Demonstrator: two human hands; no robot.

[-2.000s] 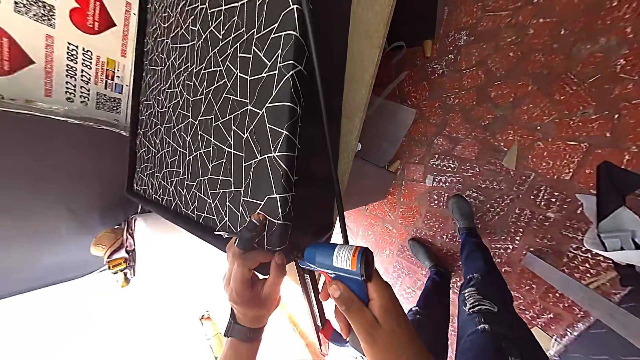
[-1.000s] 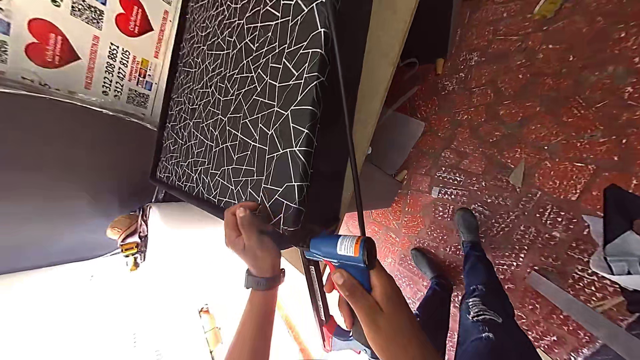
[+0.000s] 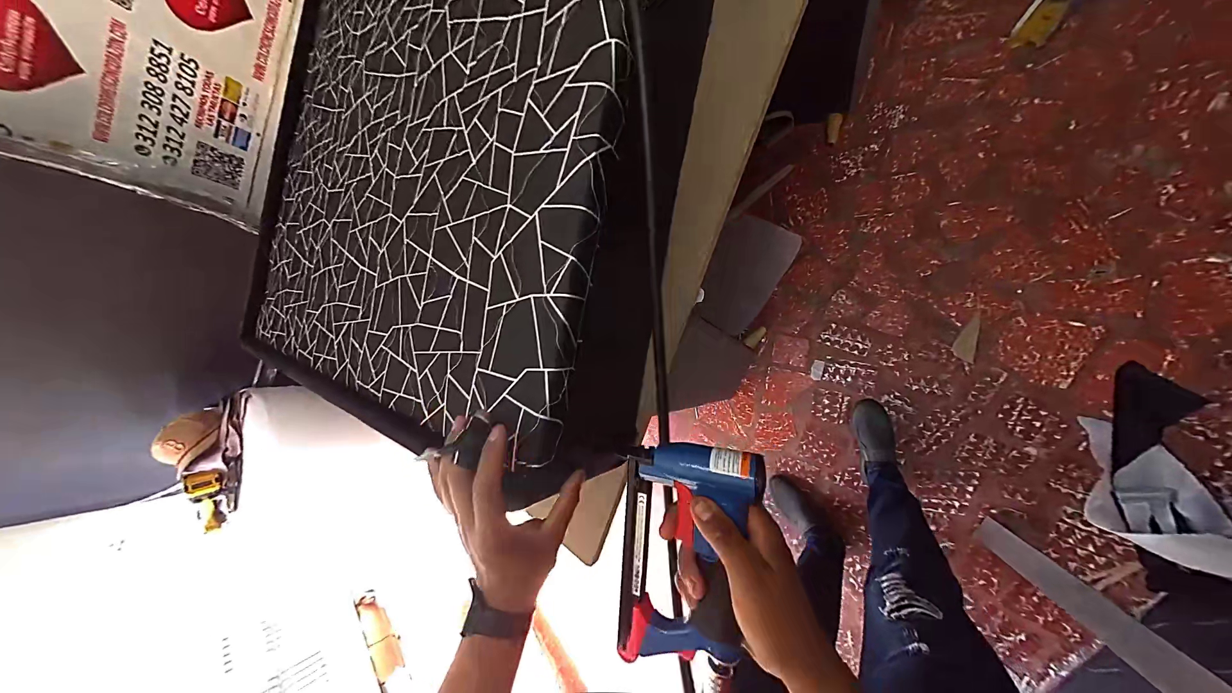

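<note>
My right hand [image 3: 760, 577] grips a blue pneumatic staple gun [image 3: 707, 472] by its handle, its nose against or close to the black edge by the panel's near corner. A black hose appears to run beside it. My left hand [image 3: 505, 529], with a dark watch on the wrist, presses its fingers on the dark fabric at the corner of a padded panel. That panel is covered in black fabric with a white cracked-line pattern [image 3: 452, 212]. Loose white threads show along its side. Whether the left fingers pinch the fabric is hard to tell.
A tape measure [image 3: 202, 484] and a brown rounded object [image 3: 183, 435] lie at the left. Printed plastic sheeting [image 3: 192, 125] is at the upper left. Grey offcuts [image 3: 751, 274], a pale strip [image 3: 1107, 602] and fabric scraps [image 3: 1155, 491] lie on the red tiled floor [image 3: 1059, 241], near my shoes.
My left hand, bunched at the corner one second ago, now has its fingers spread across it. The staple gun stays in my right hand near the same corner.
</note>
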